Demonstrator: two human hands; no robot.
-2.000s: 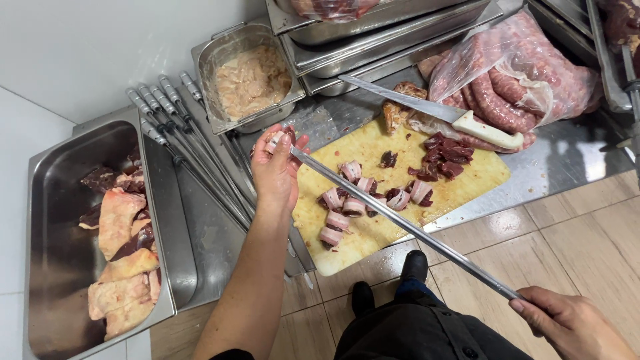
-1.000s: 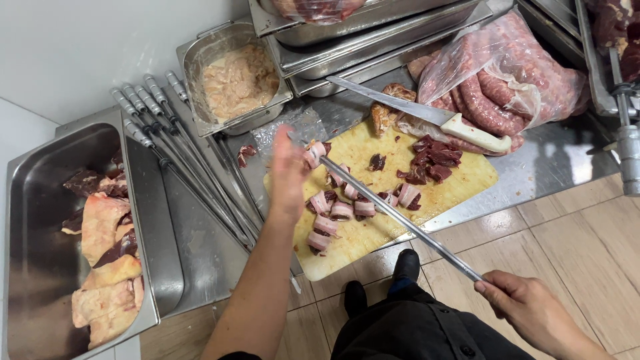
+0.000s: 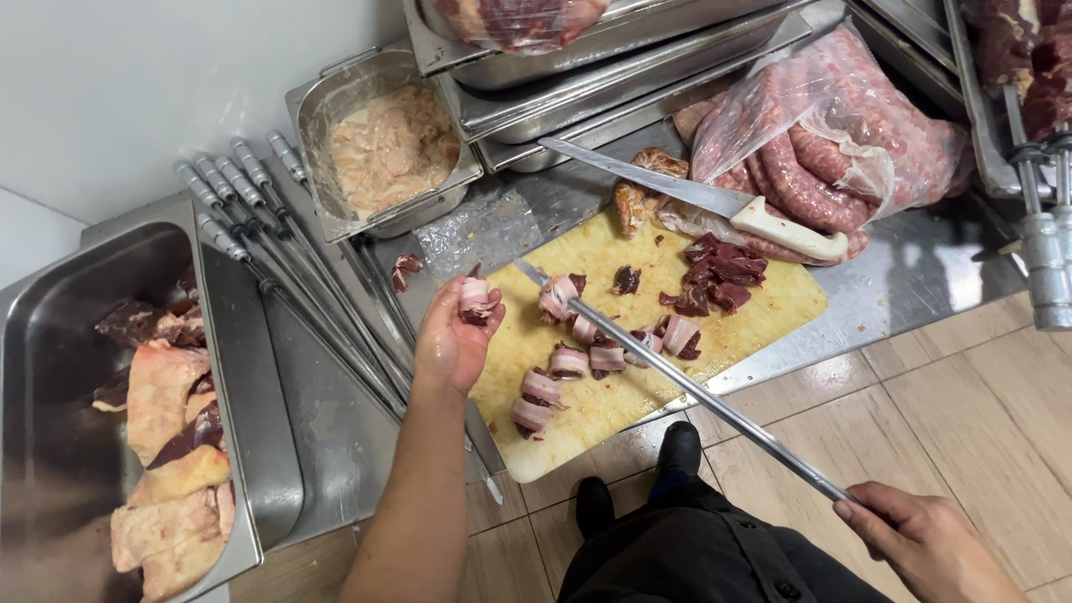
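My left hand [image 3: 456, 335] holds a bacon-wrapped meat piece [image 3: 476, 300] between fingers and thumb, left of the skewer tip. In my right hand [image 3: 921, 536], at the lower right, is the end of a long metal skewer [image 3: 712, 404]. One bacon-wrapped piece [image 3: 556, 297] sits on the skewer near its tip. Several more bacon rolls [image 3: 569, 362] lie on the yellow cutting board [image 3: 536, 456] under the skewer, with dark red meat chunks [image 3: 727, 270] at its upper right. A white-handled knife [image 3: 779, 226] rests across smoked meat and sausage beyond the board.
Several skewers [image 3: 314, 289] lie left of my forearm, beside a deep steel pan [image 3: 239, 469] of meat cuts. Behind stand a small pan [image 3: 469, 172] of pale meat and stacked trays [image 3: 586, 92]. Bagged sausages [image 3: 837, 151] lie at the back right.
My left hand was at the skewer's tip end; now it is left of the tip, with a bacon-wrapped piece visible in its fingers. My right hand keeps hold of the skewer.
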